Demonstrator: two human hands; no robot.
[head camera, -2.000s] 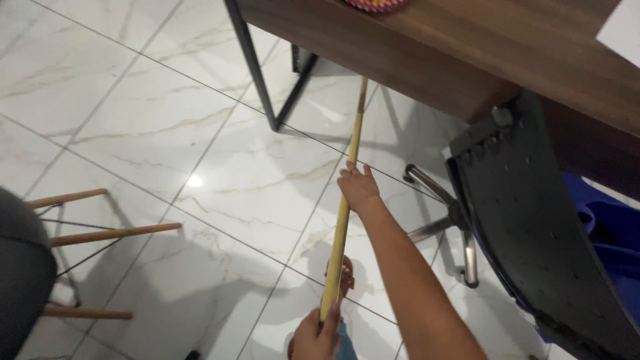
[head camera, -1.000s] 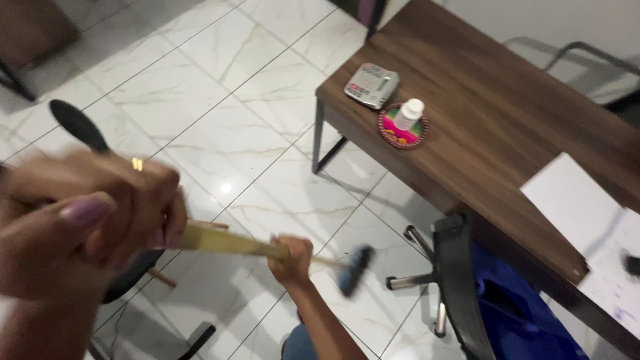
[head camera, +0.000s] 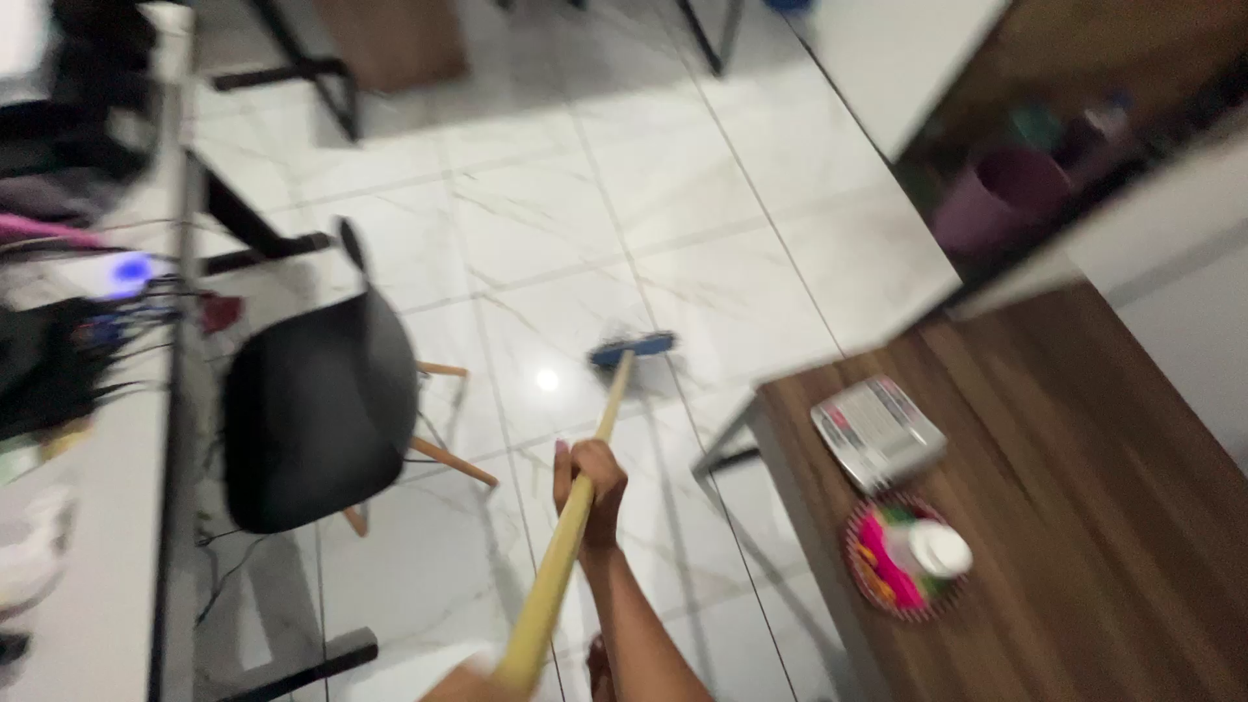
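A long pole with a yellow handle (head camera: 551, 585) runs from the bottom of the view up to a blue broom head (head camera: 634, 348) on the white tiled floor (head camera: 546, 244). My right hand (head camera: 593, 478) grips the pole partway along, fingers wrapped round it. Lower down, my left hand (head camera: 468, 682) closes on the upper end of the handle, blurred and mostly cut off by the bottom edge. A bare foot (head camera: 600, 668) shows partly beside my right forearm.
To the left stand a black chair (head camera: 312, 419) with wooden legs and a cluttered white desk (head camera: 107, 585). On the right, a brown wooden table (head camera: 1053, 487) holds a silver box (head camera: 877, 432) and a white-capped bottle (head camera: 938, 549) on a colourful round mat. Beyond is a purple bin (head camera: 999, 200).
The broom head has swung away from beside the table to the floor between chair and table. My left hand has dropped from high at the left to the bottom edge. The view has turned.
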